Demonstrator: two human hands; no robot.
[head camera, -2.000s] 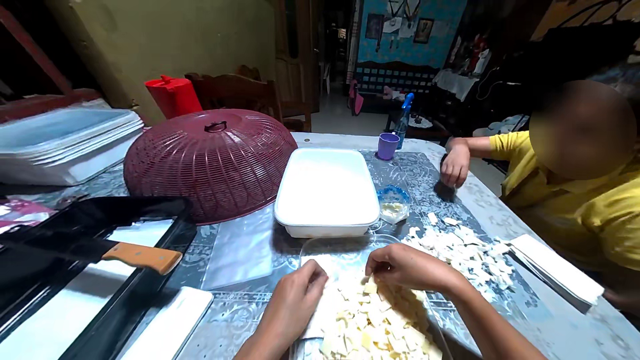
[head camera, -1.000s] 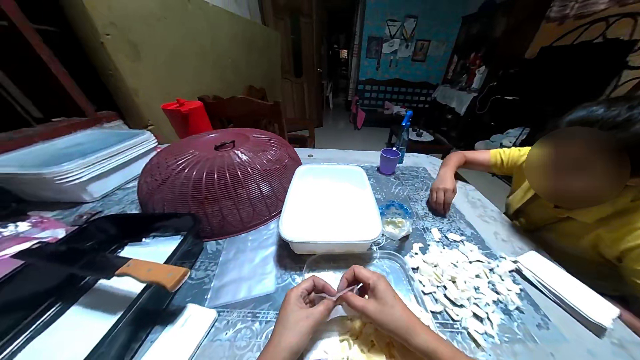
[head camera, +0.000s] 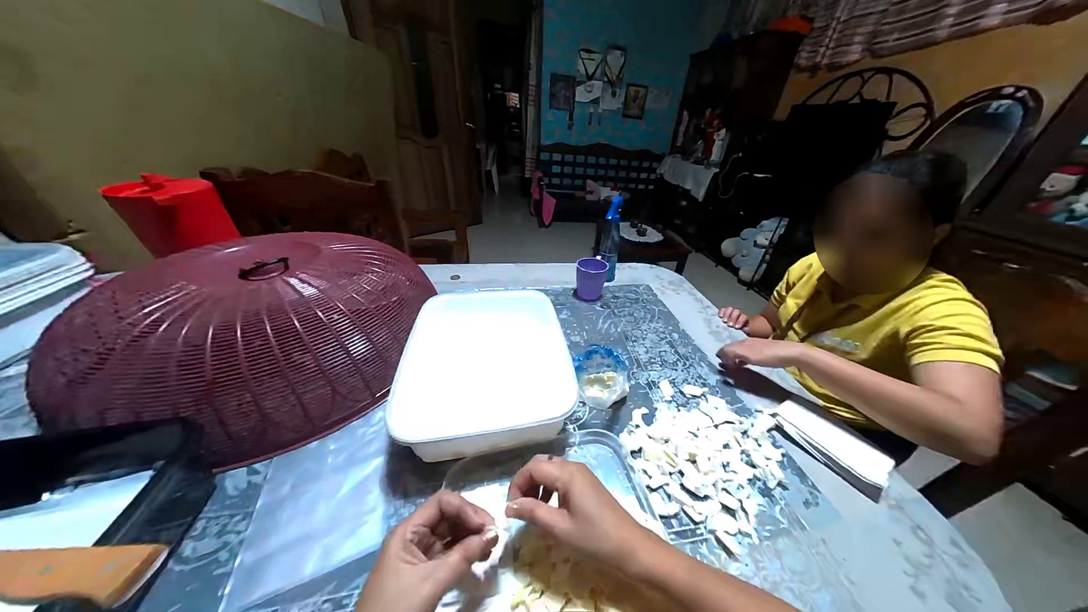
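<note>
Both hands are raised over a clear plastic tray (head camera: 599, 446) that holds small pale pieces (head camera: 552, 582). My left hand (head camera: 438, 544) pinches a small whitish bit between thumb and fingertips. Close beside it, my right hand (head camera: 578, 514) has its thumb and index fingertips near each other; whether anything is between them cannot be told. Right of the tray, a loose pile of white pieces (head camera: 701, 463) lies on the table. A white lidded container (head camera: 484, 365) stands just beyond the tray. Behind the pile is a small clear bowl with a blue rim (head camera: 601, 382), holding some pale matter.
A maroon mesh food cover (head camera: 229, 340), clear plastic sheets (head camera: 314, 510) and a black tray (head camera: 183, 476) with a wooden-handled knife (head camera: 81, 571) are at left. A purple cup (head camera: 591, 279) and blue bottle (head camera: 611, 242) stand behind. At right sit a folded white item (head camera: 833, 446) and a person (head camera: 892, 340).
My hands, together one second ago, are now slightly apart. The person at the right now has both hands at the table edge. The view has shifted.
</note>
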